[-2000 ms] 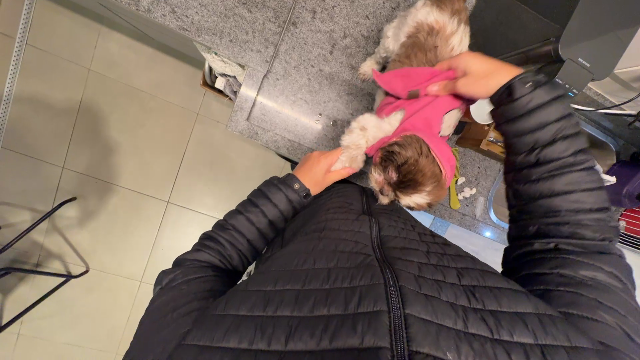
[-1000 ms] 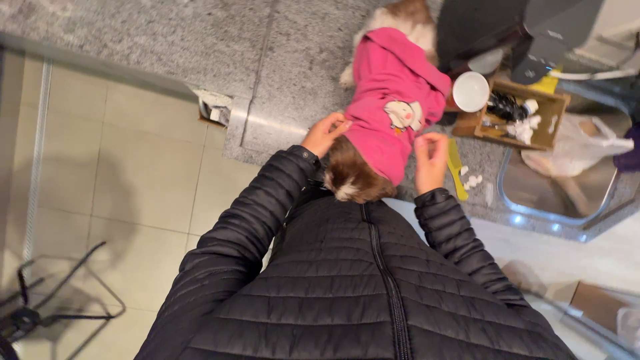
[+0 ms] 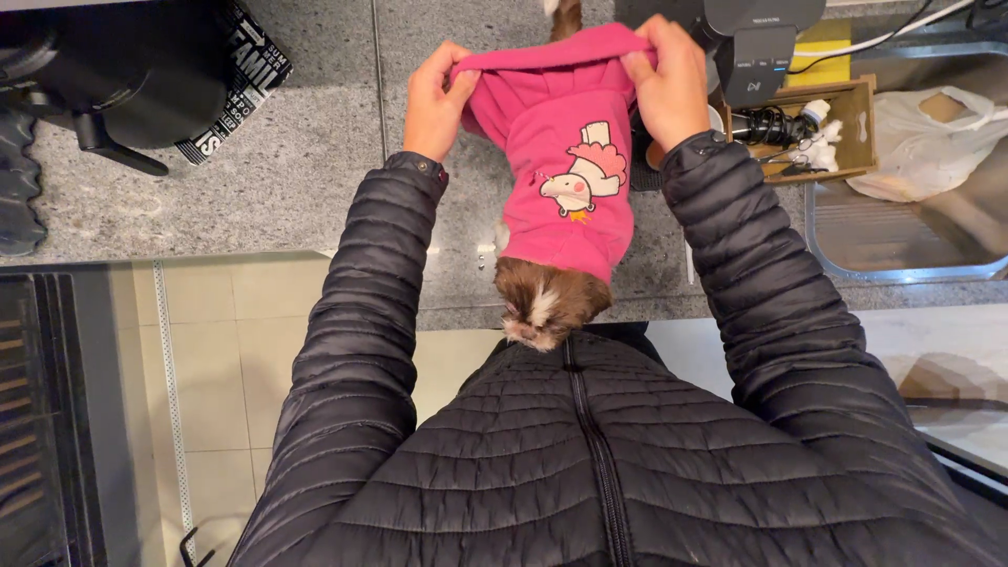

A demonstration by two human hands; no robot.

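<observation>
A small brown and white dog (image 3: 551, 301) stands on the grey granite countertop (image 3: 315, 181), its head at the front edge against my black quilted jacket. It wears a pink dog sweater (image 3: 543, 173) with a cartoon animal patch. My left hand (image 3: 438, 101) pinches the left side of the sweater's rear hem. On the other side of that hem, my right hand (image 3: 666, 83) grips the fabric between thumb and fingers. The hem is spread wide and lifted between both hands. The sweater hides most of the dog's body; part of its tail end shows beyond it.
A wooden box (image 3: 866, 134) with scissors, a black corded item and white tufts sits right of the dog, beside a steel sink (image 3: 906, 236) holding a plastic bag (image 3: 921, 134). A black appliance (image 3: 756, 55) stands behind the box. Another black appliance (image 3: 134, 79) is at the left.
Both hands have moved from near the dog's head to the sweater's rear hem, which is now stretched wide. The sweater, bunched two seconds ago, now lies along the dog's back. The view has shifted.
</observation>
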